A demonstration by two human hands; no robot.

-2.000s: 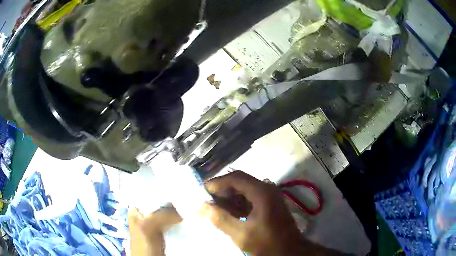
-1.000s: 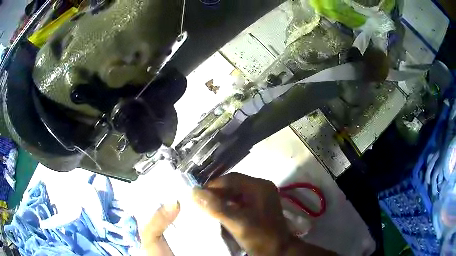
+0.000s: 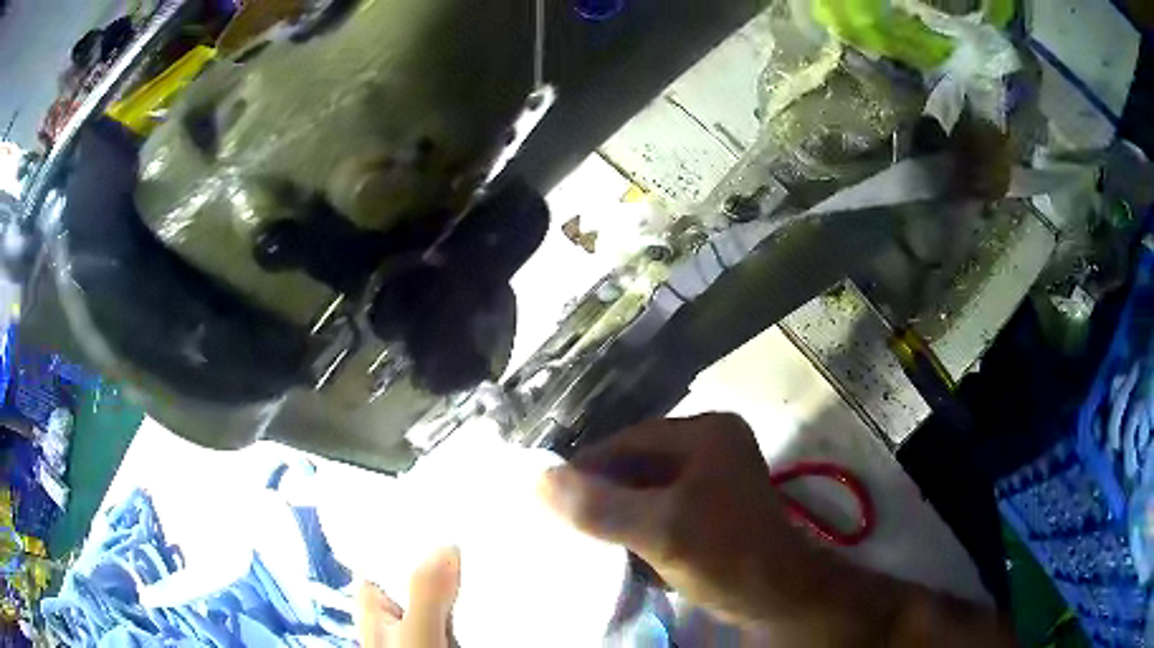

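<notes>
A whitish, overexposed bag panel (image 3: 525, 557) lies under the presser foot (image 3: 487, 411) of the olive-grey sewing machine (image 3: 316, 139). My right hand (image 3: 683, 506) pinches its upper right edge between thumb and fingers, close to the foot. My left hand (image 3: 418, 601) is at the panel's lower left, cut off by the bottom edge; glare hides whether its fingers grip the fabric. Pale binding tape (image 3: 810, 209) runs along the dark cylinder arm (image 3: 759, 279) toward the needle area. Glare hides the seam.
A pile of light-blue pieces (image 3: 215, 582) lies at the lower left. A red scissors handle (image 3: 829, 500) lies right of my right hand. A blue mesh crate (image 3: 1076, 532) holding light-blue pieces stands at the right. Bright green material (image 3: 886, 32) is at the top right.
The view has shifted, so the machine appears further right. The panel at the foot shows larger and turned, with a bluish part now below my right hand. My right hand still pinches its edge.
</notes>
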